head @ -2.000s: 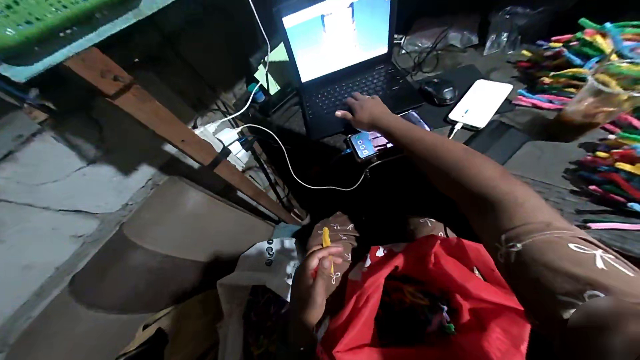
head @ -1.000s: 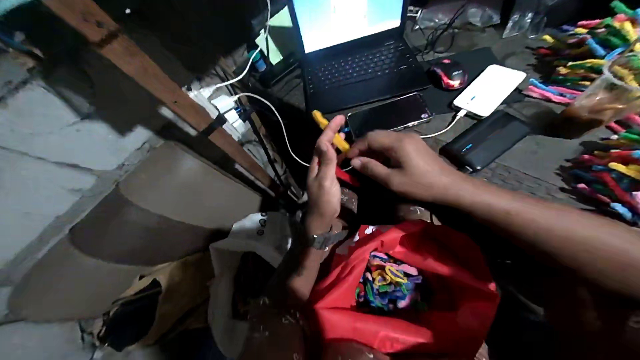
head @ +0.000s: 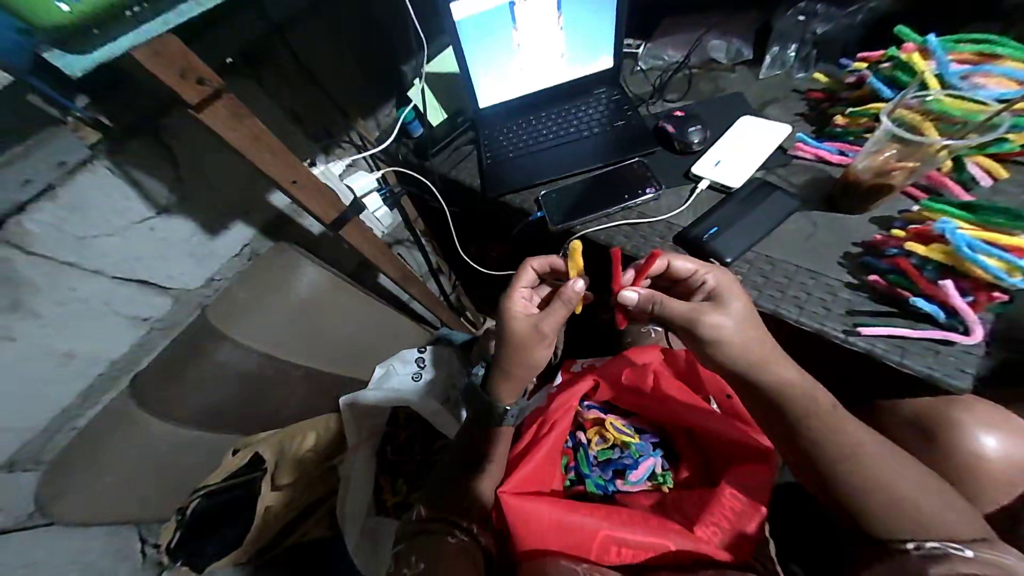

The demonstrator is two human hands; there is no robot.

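Between the thumb and fingers of my left hand (head: pixel 538 320) is a short yellow fuzzy pipe cleaner piece (head: pixel 576 272), held upright. Close to its right, my right hand (head: pixel 688 304) pinches a red pipe cleaner (head: pixel 620 292) whose two upper ends spread apart. The yellow and red pieces do not touch. Below both hands, an open red fabric bag (head: pixel 640 532) rests on my lap, with many small bent pipe cleaner pieces (head: pixel 616 448) in several colours inside.
On the woven table (head: pixel 896 344) are a laptop (head: pixel 560 128), a mouse (head: pixel 682 130), a phone (head: pixel 600 194), a white power bank (head: pixel 742 150), a black power bank (head: pixel 738 220), a plastic cup (head: pixel 880 168) and pipe cleaner bundles (head: pixel 952 256). A white cable hangs left of my hands.
Two seconds ago my right hand was at the laptop keyboard; it has come back beside my left hand. The red pipe cleaner now shows clearly in my right fingers.
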